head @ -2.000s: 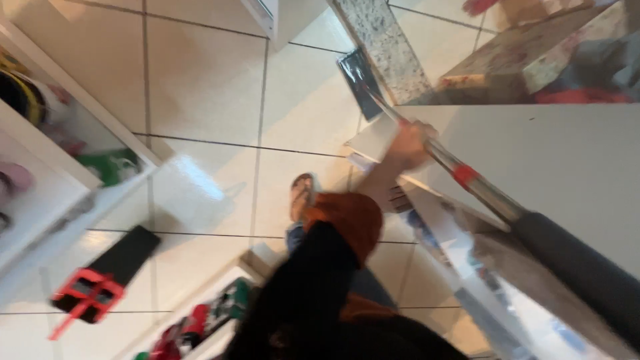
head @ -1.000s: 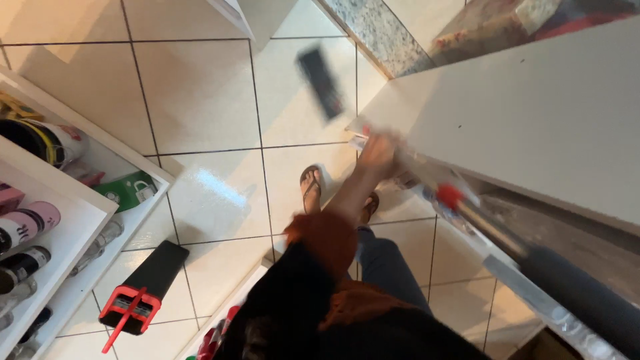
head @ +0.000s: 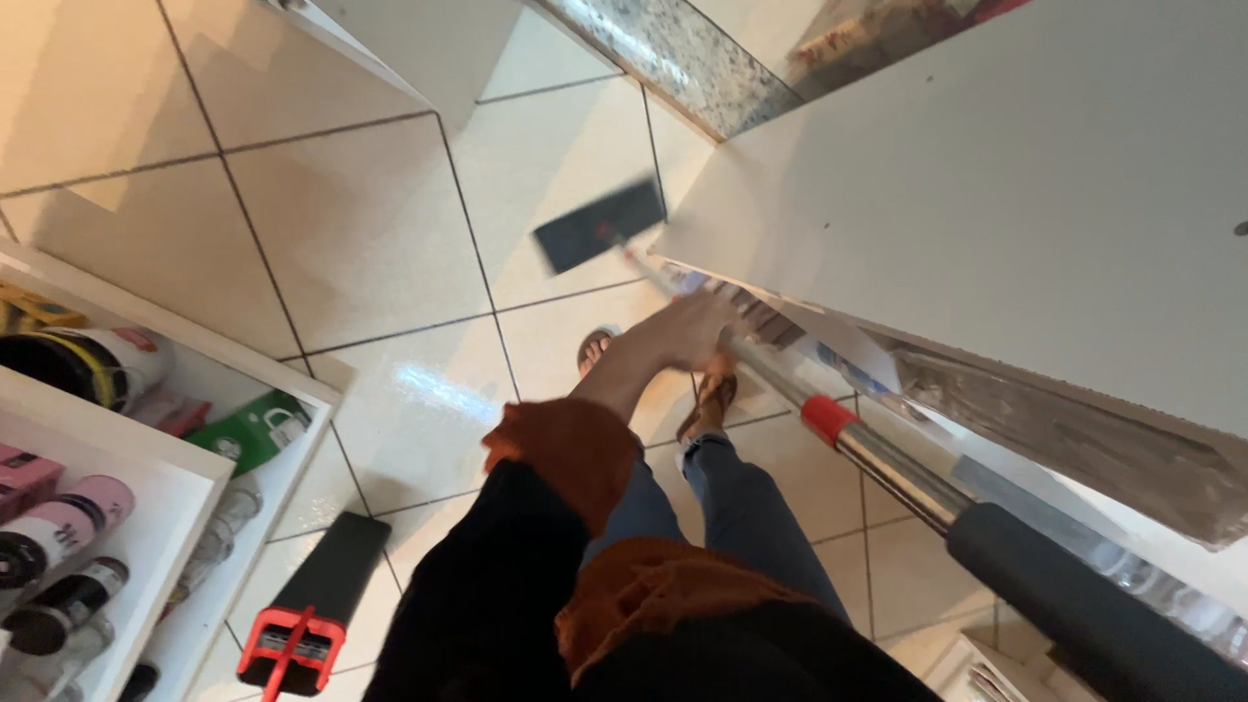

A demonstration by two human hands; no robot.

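My left hand (head: 702, 331), slightly blurred, is closed around the metal pole (head: 897, 468) of a flat mop. The pole has a red collar and a thick dark foam grip (head: 1072, 595), which runs out of view at the lower right. Beyond my hand, the dark rectangular mop head (head: 600, 224) lies at a slant over the light floor tiles, with a red joint at its middle. My right hand is not in view. A narrow black bucket (head: 336, 565) with a red frame and handle stands on the floor at the lower left.
At the left are open white drawers (head: 283, 526) with bottles, cups and a green package. A white panel (head: 975, 195) fills the right, above shelves with wrapped goods. A speckled stone edge (head: 682, 58) is at the top. My sandalled feet (head: 712, 395) stand below my hand.
The mop head has swung from a steep, lengthwise angle to lying more crosswise on the tiles. My left hand has stayed on the pole. The view has shifted somewhat.
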